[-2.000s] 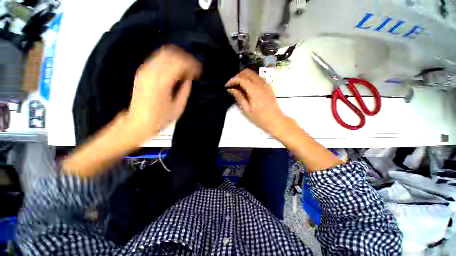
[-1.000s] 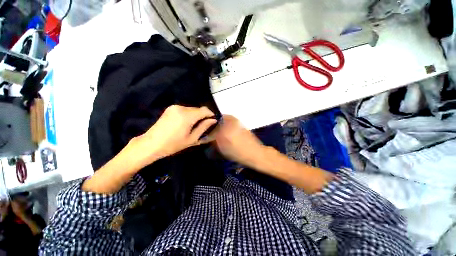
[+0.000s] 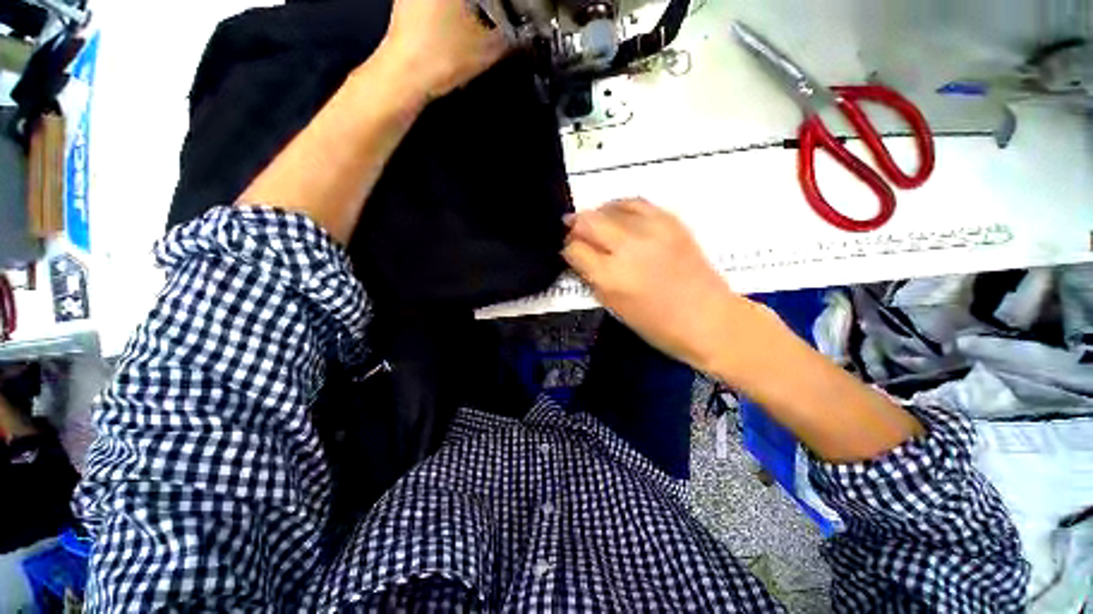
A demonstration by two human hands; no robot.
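Black fabric [image 3: 468, 180] lies on the white machine table, its right edge beside the presser foot and needle area [image 3: 581, 72]. My left hand [image 3: 441, 46] is on the fabric at the top, close to the needle area; its fingertips are partly hidden by the machine parts. My right hand [image 3: 635, 270] pinches the fabric's right edge near the table's front edge. Red-handled scissors [image 3: 827, 132] lie on the table to the right, blades pointing up and left.
The sewing machine [image 3: 959, 48] stands at the upper right. Printed ruler marks [image 3: 887, 246] run along the table's front edge. A blue crate [image 3: 785, 462] and pale fabric pieces [image 3: 1019, 360] are below the table at right. Black cloth [image 3: 396, 420] hangs over my lap.
My left hand has moved up to the needle area. The fabric is spread flatter, its edge beside the foot. My right hand has moved up and right, along the fabric's edge. The view has turned.
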